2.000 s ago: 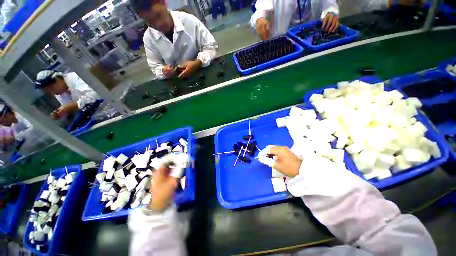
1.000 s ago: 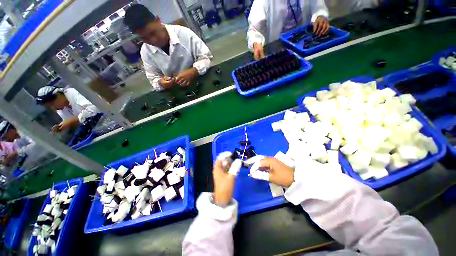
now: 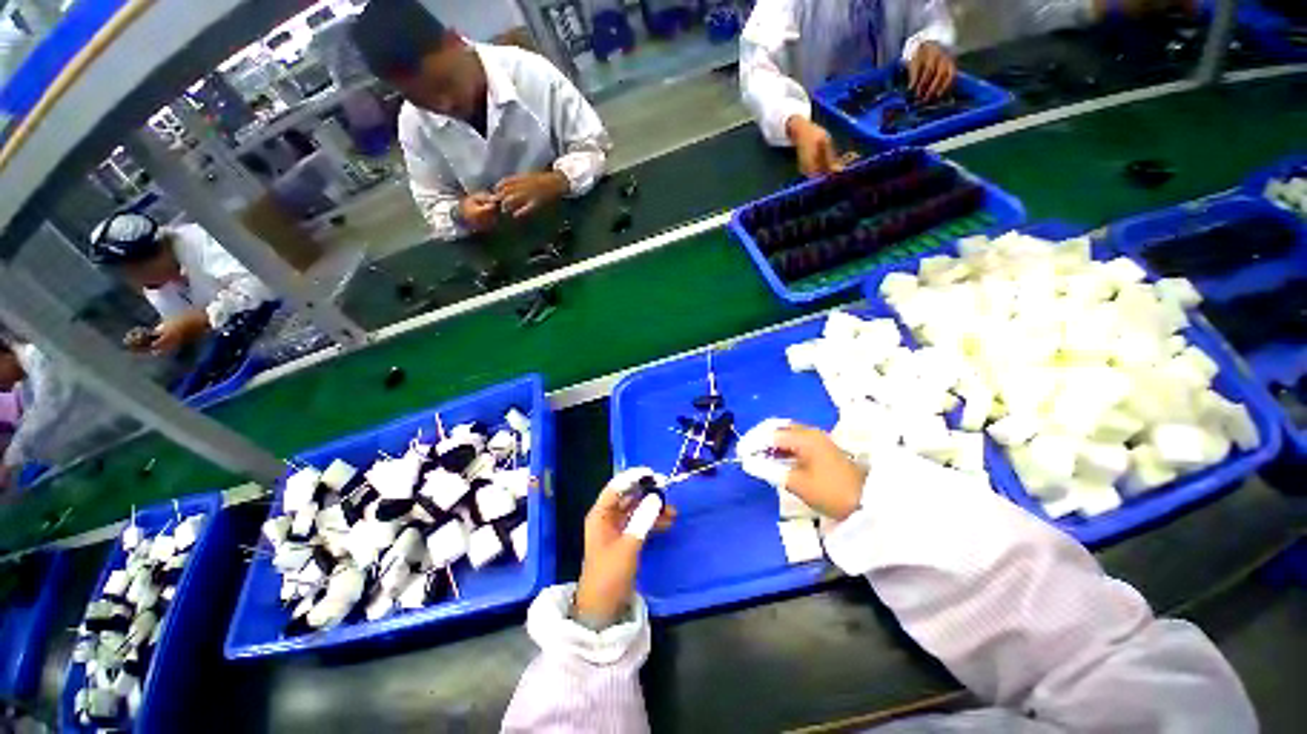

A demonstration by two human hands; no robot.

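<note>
My left hand [image 3: 619, 534], with white-covered fingertips, grips a small black part [image 3: 639, 491] above the left edge of the centre blue tray [image 3: 717, 559]. A thin pale lead [image 3: 695, 470] runs from it towards my right hand. My right hand [image 3: 811, 470] is closed at the fingertips over the tray; something white is there, but I cannot tell finger cots from a white block. Several loose black parts [image 3: 705, 435] with thin leads lie in the tray. White blocks [image 3: 877, 376] spill over its right side.
A supply tray heaped with white blocks [image 3: 1068, 359] is at right. Trays of black-and-white assemblies [image 3: 401, 516] are at left. Beyond, a green belt [image 3: 631, 308] carries black parts and a blue tray of dark rows [image 3: 860, 222]. Several people in white coats work across the belt.
My left hand went from the left assembly tray to the centre tray, then drew slightly left, apart from my right hand. The tray of dark rows moved right along the belt.
</note>
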